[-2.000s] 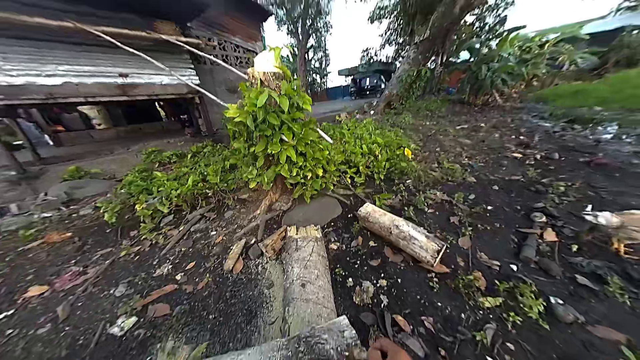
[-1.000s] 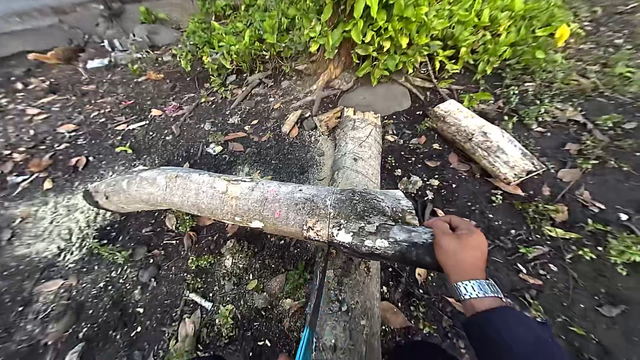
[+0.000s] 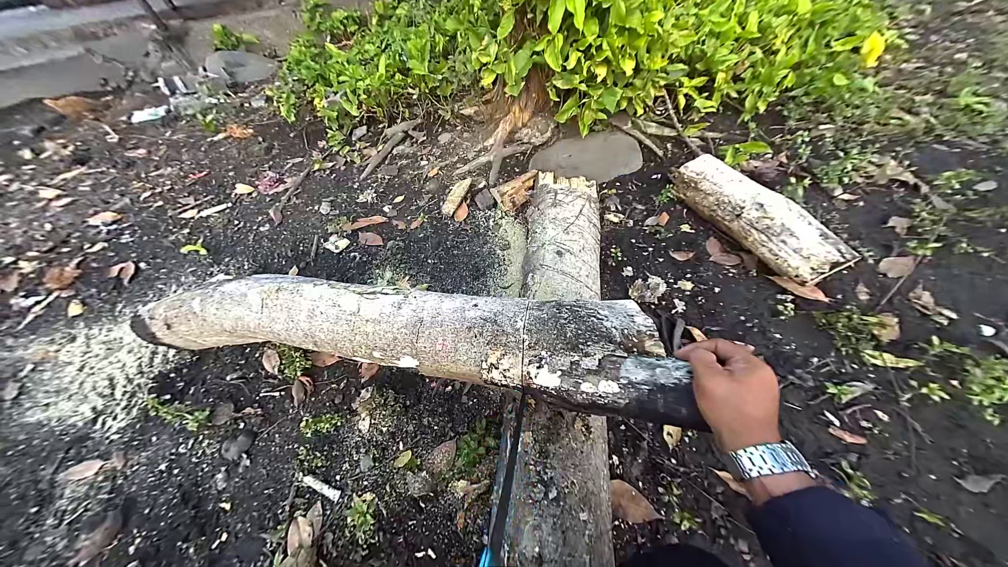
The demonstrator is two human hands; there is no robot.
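Note:
A pale, curved log [image 3: 378,323] lies crosswise over a second log [image 3: 563,244] that runs away from me along the ground. My right hand [image 3: 732,386], with a metal-band watch on its wrist, grips the dark, charred right end of the crosswise log. A thin dark cut line crosses that log near the place where it rests on the lower one. Below the line, a narrow dark strip [image 3: 510,472] with a light blue edge extends to the bottom of the view, beside the lower log; what it is cannot be told. My left hand is not in view.
A short cut log [image 3: 760,216] lies at the right on dark soil. Behind the lower log are a flat grey stone [image 3: 589,156], wood chips and a leafy green bush [image 3: 583,47]. Pale sawdust [image 3: 94,370] covers soil at the left. Dry leaves are scattered around.
The view has tilted down since the earliest frame. One second ago my right hand was at the same charred end of the log, and the crosswise log lay in about the same place.

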